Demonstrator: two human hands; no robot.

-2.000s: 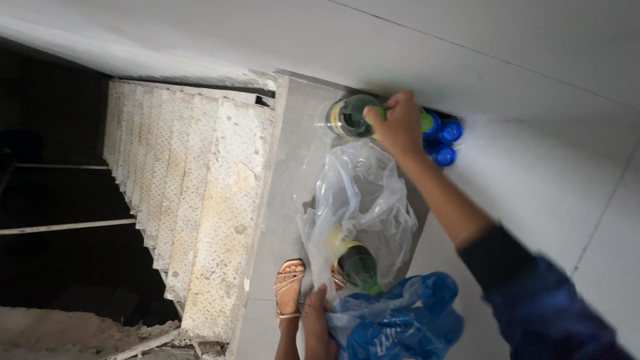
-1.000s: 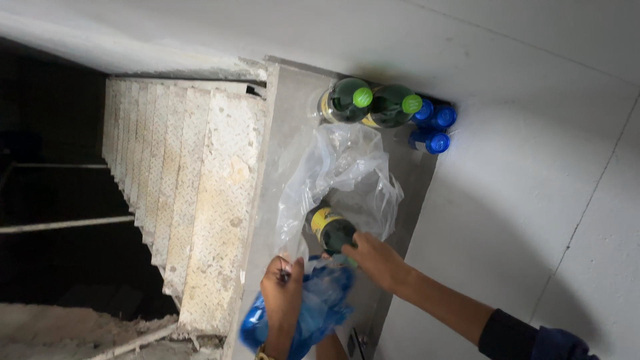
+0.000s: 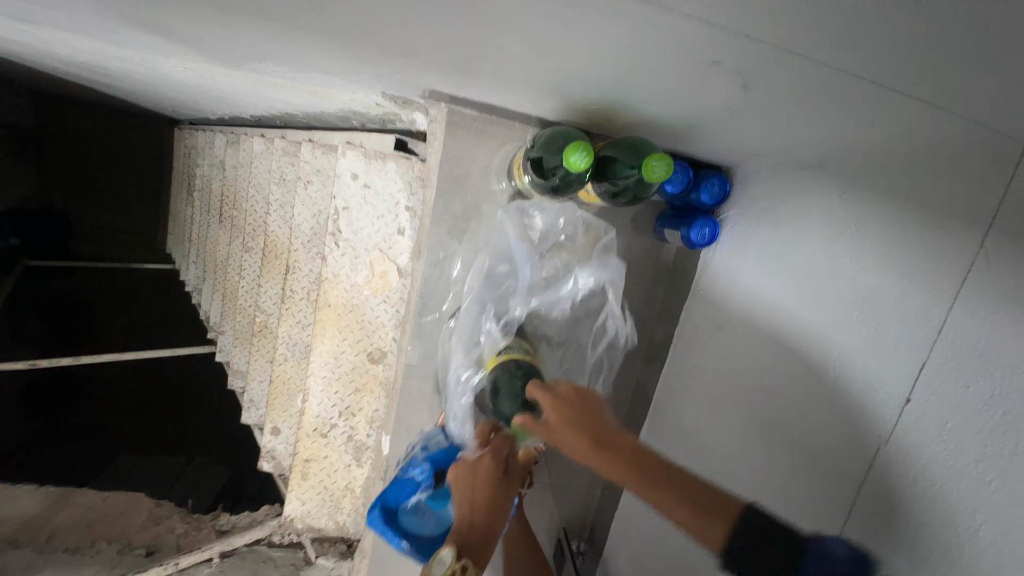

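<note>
My right hand point(image 3: 568, 420) grips the neck end of a green plastic bottle point(image 3: 512, 376) with a yellow label, which lies tilted at the mouth of a clear plastic bag point(image 3: 560, 276). Beside it my left hand point(image 3: 484, 476), with a watch at the wrist, is closed on the gathered edge of the clear bag. A blue plastic package point(image 3: 408, 496) hangs at that hand; its contents are unclear. Two green bottles with light green caps, one point(image 3: 552, 164) next to the other point(image 3: 626, 172), stand along the wall. Blue cans point(image 3: 690, 230) stand in the corner beside them.
A metal staircase point(image 3: 320, 320) of worn, pale tread plates drops away left of the grey landing point(image 3: 460, 176), with a dark opening beyond. Thin rails point(image 3: 108, 358) cross the opening. A grey wall point(image 3: 800, 344) borders the landing. Part of a leg point(image 3: 524, 536) shows near the left hand.
My right hand has left the bottle by the wall and now holds the one in the clear bag. That wall bottle stands released. The blue package has moved left with my left hand.
</note>
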